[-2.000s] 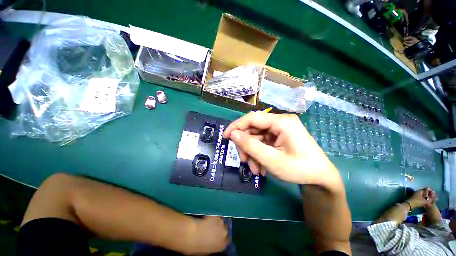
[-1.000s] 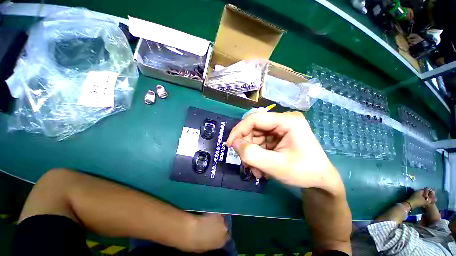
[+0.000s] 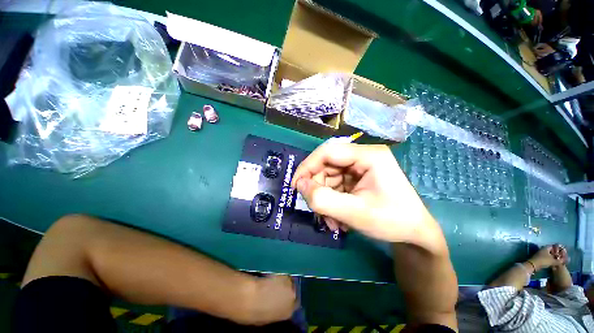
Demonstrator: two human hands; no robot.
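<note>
The black two-plate fixture [image 3: 242, 214] lies on the green bench, with white print and a white label. Its left plate holds two dark glossy oval housings, an upper one [image 3: 273, 164] and a lower one [image 3: 262, 207]. My right hand [image 3: 345, 188] is over the right plate, thumb and forefinger pinched near the middle seam. A tiny part between the fingertips cannot be made out. The hand hides most of the right plate. A bottle's yellow tip [image 3: 356, 136] shows behind the hand. My left hand [image 3: 277, 298] is low at the bench's front edge, its fingers hidden.
Two shiny copper-pink shells [image 3: 202, 117] lie left of three parts boxes [image 3: 225, 91] behind the fixture. A large clear plastic bag [image 3: 91, 97] is at the left. Clear blister trays [image 3: 456, 159] are at the right. Another person's hands [image 3: 553, 255] are at the far right.
The view has shifted slightly, so the bench things sit a little higher. My right hand stays pinched over the fixture with small finger movements. My left hand stays low.
</note>
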